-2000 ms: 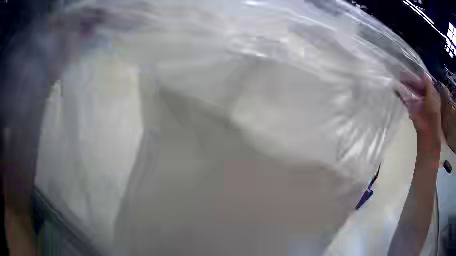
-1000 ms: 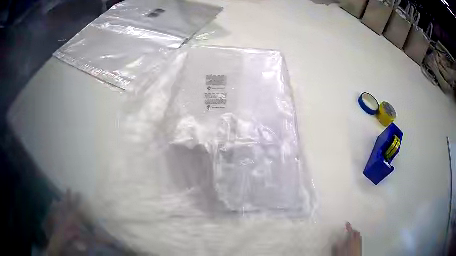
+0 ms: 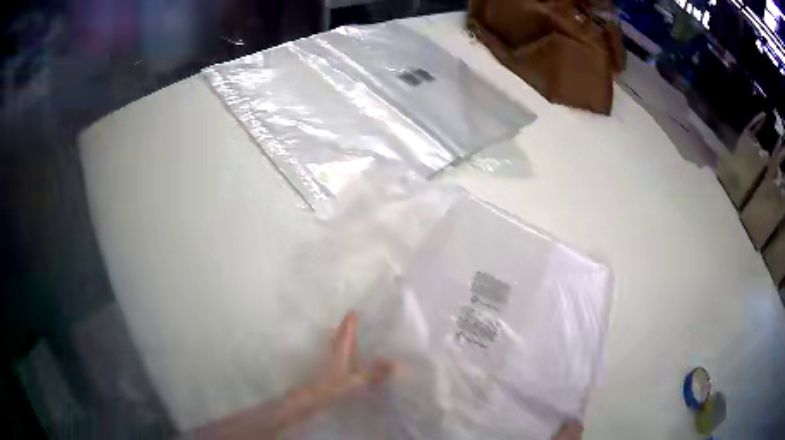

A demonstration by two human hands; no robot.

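Observation:
A packed bag (image 3: pixel 542 301), a white bundle under clear film with two dark print blocks, lies tilted on the white table. Loose, blurred film spreads from its left side towards the poly bag stack. My left hand (image 3: pixel 349 369) is on or just over this loose film at the lower middle, thumb and fingers apart; it is blurred and appears to hold nothing. My right hand (image 3: pixel 567 430) is cut off by the bottom edge, with only a fingertip area showing at the bundle's lower right; its grip is hidden.
A flat stack of empty poly bags (image 3: pixel 353 94) lies at the table's far left edge. A brown bag (image 3: pixel 555 51) slumps at the far corner. A blue-edged tape roll (image 3: pixel 697 388) and a yellow one (image 3: pixel 711 415) are at lower right. Beige totes (image 3: pixel 764 202) stand at the far right.
The view has turned left, bringing the brown bag in and leaving the tape dispenser out. The packed bag now lies rotated and lower right in view. My left hand has come inward over the film.

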